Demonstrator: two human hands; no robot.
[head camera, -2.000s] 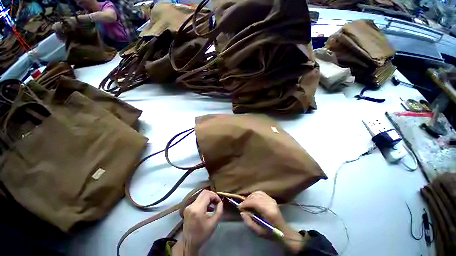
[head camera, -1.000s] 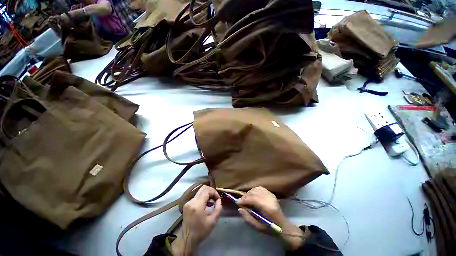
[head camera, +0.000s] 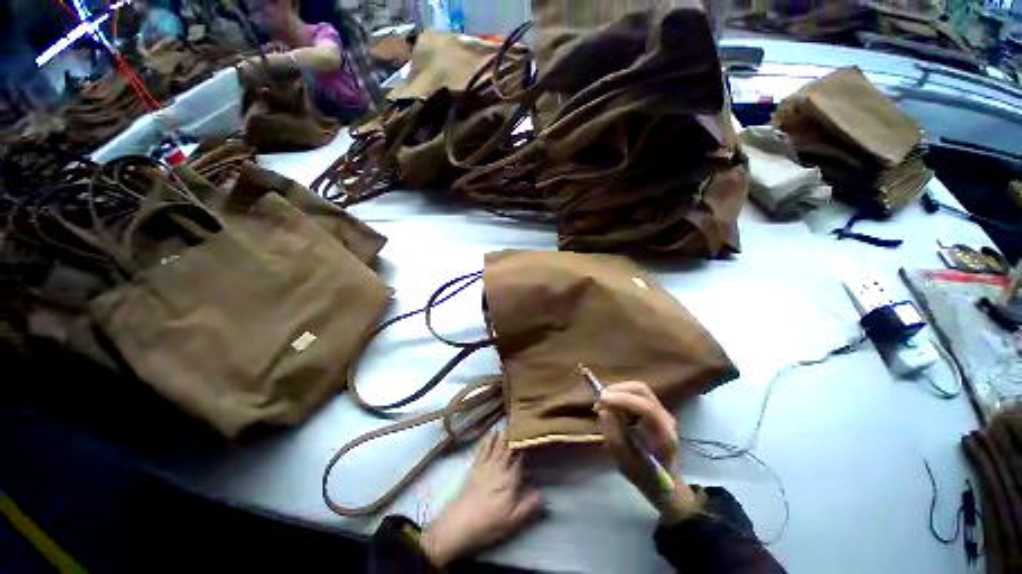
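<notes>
A brown tote bag (head camera: 594, 325) lies on the white table in front of me, its straps (head camera: 409, 432) looping out to the left. A tan bound edge (head camera: 555, 441) runs along its near side. My right hand (head camera: 641, 432) holds the corded pen (head camera: 657, 473) over the bag, its metal tip pointing up and left above the bag face. My left hand (head camera: 490, 500) is low at the bag's near left corner, fingers extended and touching near the edge; nothing shows in it.
Another tote bag (head camera: 252, 314) lies at left. A tall bag heap (head camera: 639, 135) stands at the back, with flat brown pieces (head camera: 857, 135) at back right. A power adapter (head camera: 893, 322) sits at right, its cord curling over the table. A person (head camera: 319, 62) is at back left.
My left hand has released its pinch at the strap end and moved down, fingers spread. My right hand has lifted the pen off the seam and up over the bag. The view has shifted left.
</notes>
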